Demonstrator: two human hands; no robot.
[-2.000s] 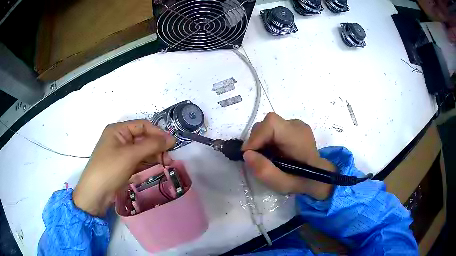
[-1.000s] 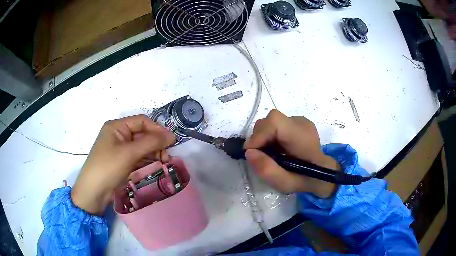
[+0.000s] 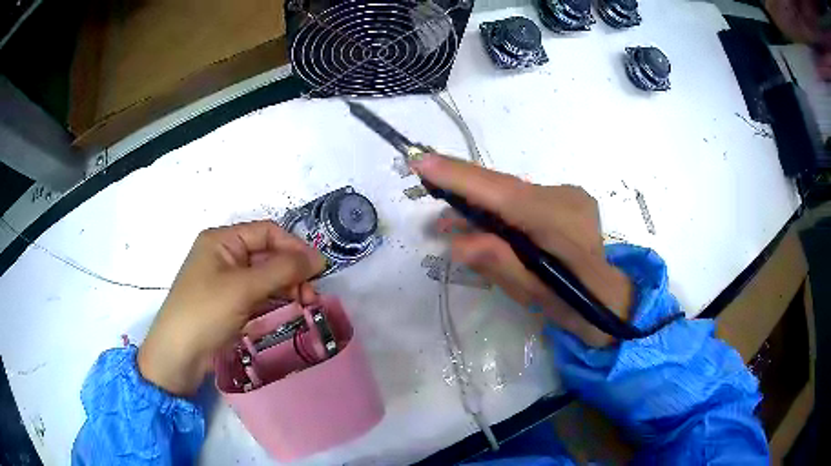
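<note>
A pink speaker housing [image 3: 305,410] stands open side up at the lower left, with small boards and wires inside. A speaker driver [image 3: 348,217] lies magnet up just behind it. My left hand [image 3: 241,287] is above the housing's rim, its fingertips pinched on the lead wires [image 3: 319,246] at the driver's near left edge; the grip itself is mostly hidden. My right hand [image 3: 524,237], slightly blurred, holds the black soldering iron [image 3: 519,246]. The iron's tip points up and left, below the fan and clear of the driver.
A black fan [image 3: 378,45] stands at the back, with a cardboard box [image 3: 173,64] to its left. Several spare drivers [image 3: 515,43] lie at the upper right. A clear tube [image 3: 448,337] runs under my right hand to the bench edge. A person's hand shows at the upper right corner.
My right hand has lifted the iron's tip off the driver's edge and swung it up toward the fan. My left hand, the housing and the driver are nearly unchanged.
</note>
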